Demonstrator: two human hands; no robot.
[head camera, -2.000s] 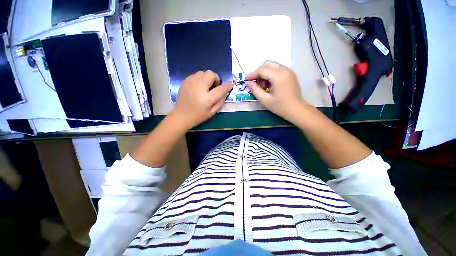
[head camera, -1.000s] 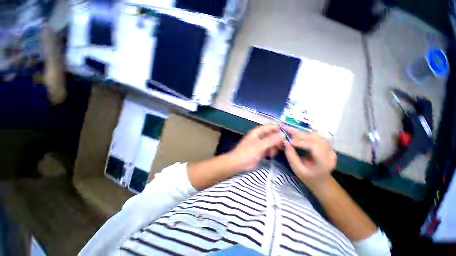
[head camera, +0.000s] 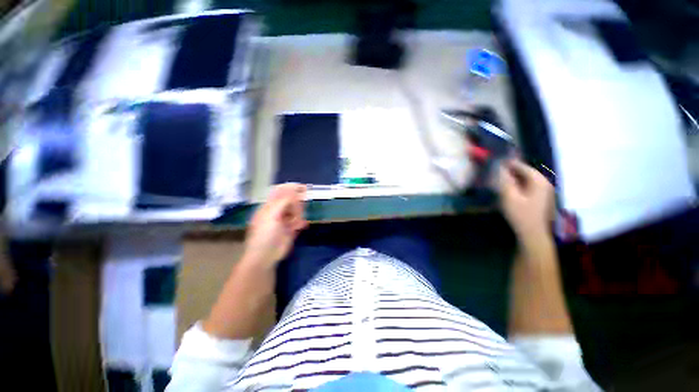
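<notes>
The flat unit lies on the beige mat, its dark panel (head camera: 309, 149) on the left and its white half (head camera: 387, 145) on the right. The small green circuit board (head camera: 359, 181) shows near the unit's front edge. My left hand (head camera: 279, 220) is at the unit's front left corner with its fingers curled; blur hides whether it holds anything. The soldering gun (head camera: 487, 145) lies on the mat to the right. My right hand (head camera: 527, 195) is at the gun's lower end; I cannot tell whether it grips it.
Stacked units (head camera: 175, 157) stand on the left. A black box (head camera: 378, 38) is at the back, with a blurred cord (head camera: 421, 115) in front. A blue-labelled solder spool (head camera: 484, 63) is behind the gun. White sheets (head camera: 613, 145) lie at right. A cardboard box (head camera: 216, 279) is below the bench edge.
My hands, together at the unit's front edge one second ago, have moved apart. My right hand has gone right to the soldering gun; my left hand to the unit's left corner. The camera view has turned.
</notes>
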